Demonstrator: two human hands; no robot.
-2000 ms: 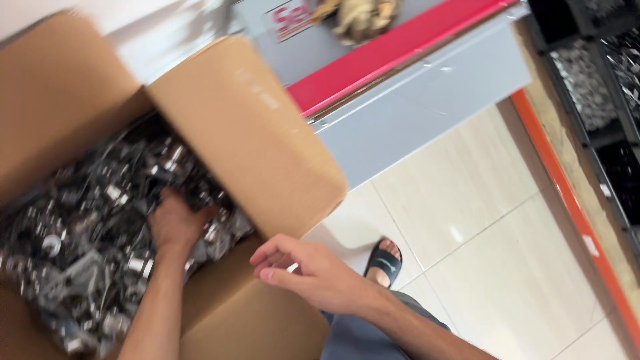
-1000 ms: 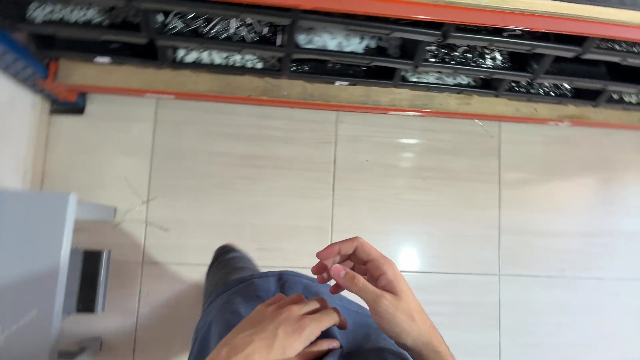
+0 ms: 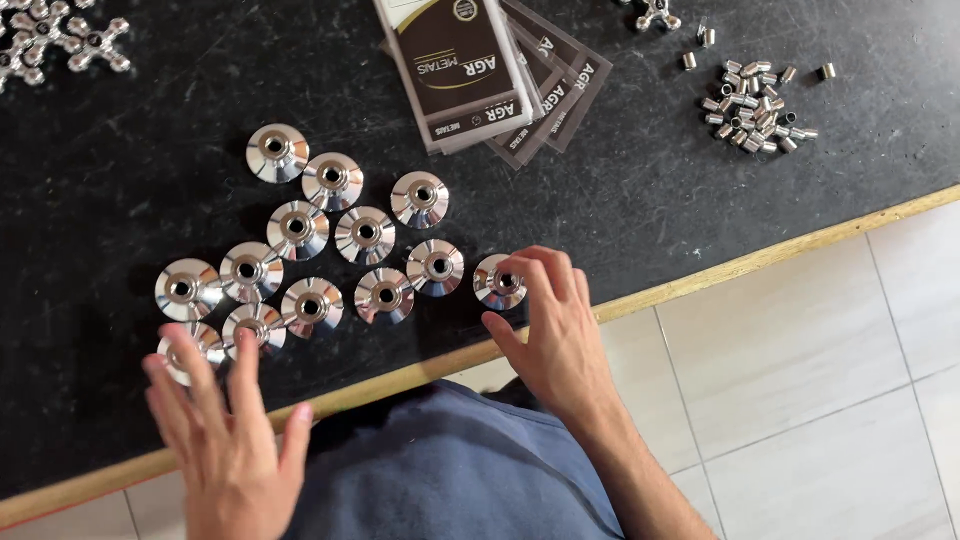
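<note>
Several chrome escutcheon flanges, each with a central hole, lie loosely grouped on the black worktop, such as one flange [image 3: 365, 235] near the group's middle. My left hand [image 3: 229, 420] is over the two lowest flanges at the left, fingers spread, holding nothing; whether its fingertips touch them cannot be told. At the group's right end, my right hand [image 3: 553, 326] has its fingers at the edge of the rightmost flange [image 3: 495, 283], partly covering it. Thumb and fingers are apart, and no grip on the flange shows.
Printed packaging sleeves [image 3: 469, 75] lie stacked and fanned at the top middle. Small metal bushings [image 3: 752, 105] form a pile at the right. Chrome cross handles [image 3: 94, 43] lie top left, another cross handle [image 3: 658, 13] top right. The worktop's wooden edge [image 3: 697, 277] runs diagonally before my body.
The view has swung from the open box of metal parts, past shelf bins and floor, to the worktop. My hands, close together over my lap one second ago, are now apart above the flanges.
</note>
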